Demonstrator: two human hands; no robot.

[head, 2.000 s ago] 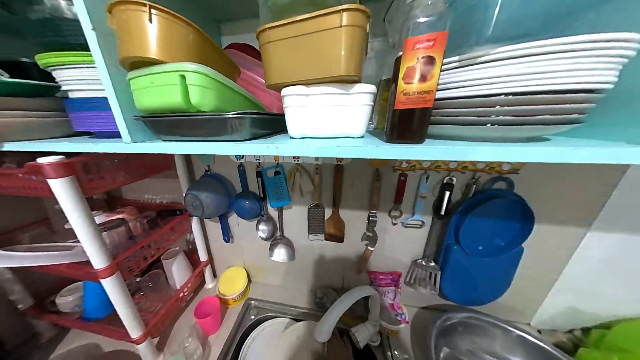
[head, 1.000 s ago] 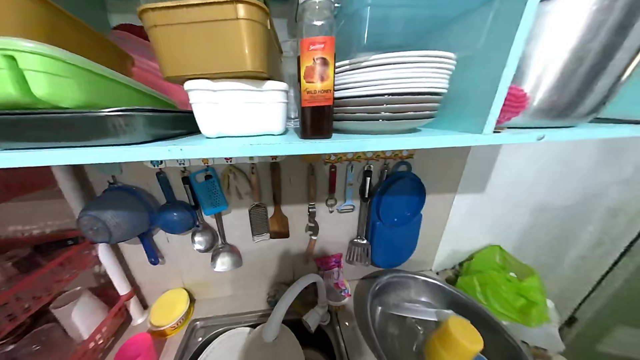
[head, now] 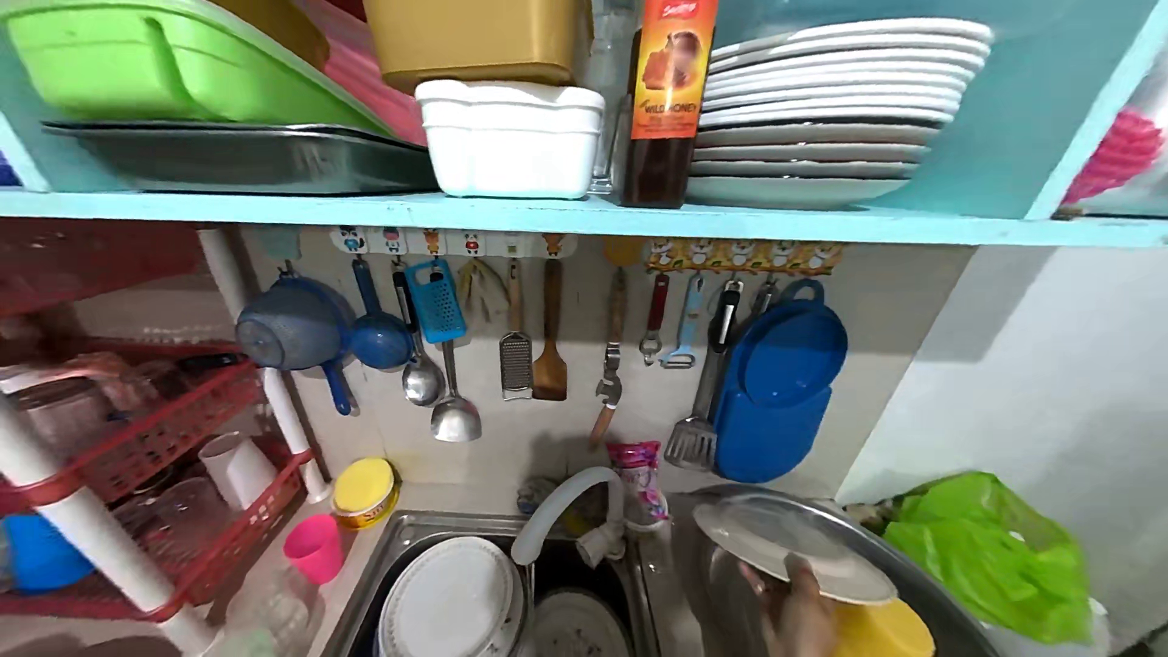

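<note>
My right hand (head: 796, 607) reaches up from the bottom edge and grips the near edge of a white plate (head: 798, 546). The plate is tilted over a large metal basin (head: 922, 557). Beside the hand, partly under the plate, is a yellow plastic container (head: 890, 628). To the left, white plates (head: 452, 593) lie in the left bowl of a stainless steel sink (head: 415, 525). More dishware (head: 577, 628) lies in the right bowl, below a curved grey faucet (head: 561, 511). My left hand is out of view.
A turquoise shelf (head: 547, 214) crosses above with stacked plates (head: 835, 100), a honey bottle (head: 671, 100) and tubs. Utensils hang beneath, including a blue strainer (head: 292, 328). A red dish rack (head: 228, 538) stands left; a green plastic bag (head: 995, 557) lies right of the basin.
My right hand has come into view, gripping a plate over the basin. The view has shifted right since the first frame.
</note>
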